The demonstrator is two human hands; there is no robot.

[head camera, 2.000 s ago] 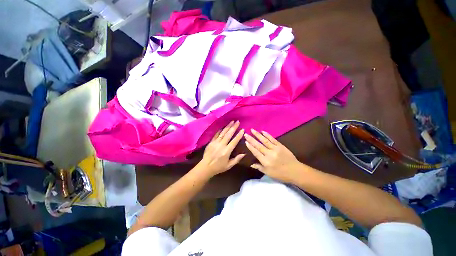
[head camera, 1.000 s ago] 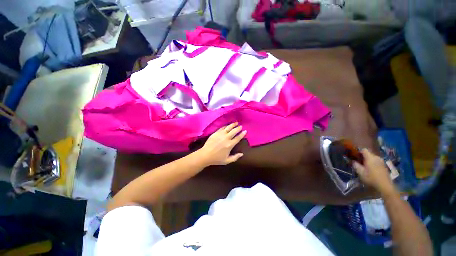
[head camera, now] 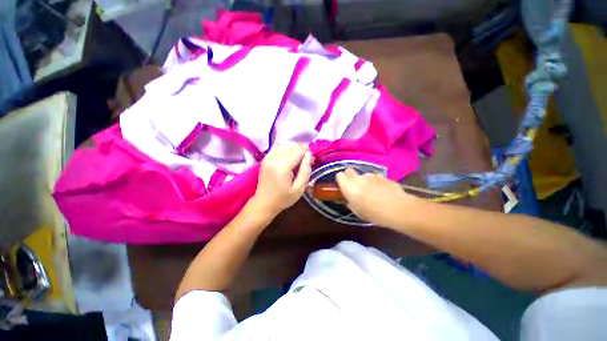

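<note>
The garment piece (head camera: 256, 100), pale lilac-white with pink strips and wide bright pink panels, lies crumpled on the brown ironing table cover (head camera: 432, 73). My right hand (head camera: 369, 193) is closed around the orange-brown handle of the steam iron (head camera: 326, 206). The iron sits at the garment's near edge, its right part hidden by my hand. My left hand (head camera: 283, 176) pinches the near pink edge of the garment just left of the iron. The exact fold between its fingers is hidden.
The iron's hose (head camera: 532, 126), wrapped in grey-blue rag with a yellow part, runs from the iron up the right side. A second iron (head camera: 30, 272) stands on a yellow patch on the cream side board (head camera: 40, 153) at the left. A blue basket (head camera: 524, 186) is at the right.
My right hand has brought the iron left from the table's right side to the garment's near edge. My left hand has gone from lying flat on the pink cloth to pinching its edge.
</note>
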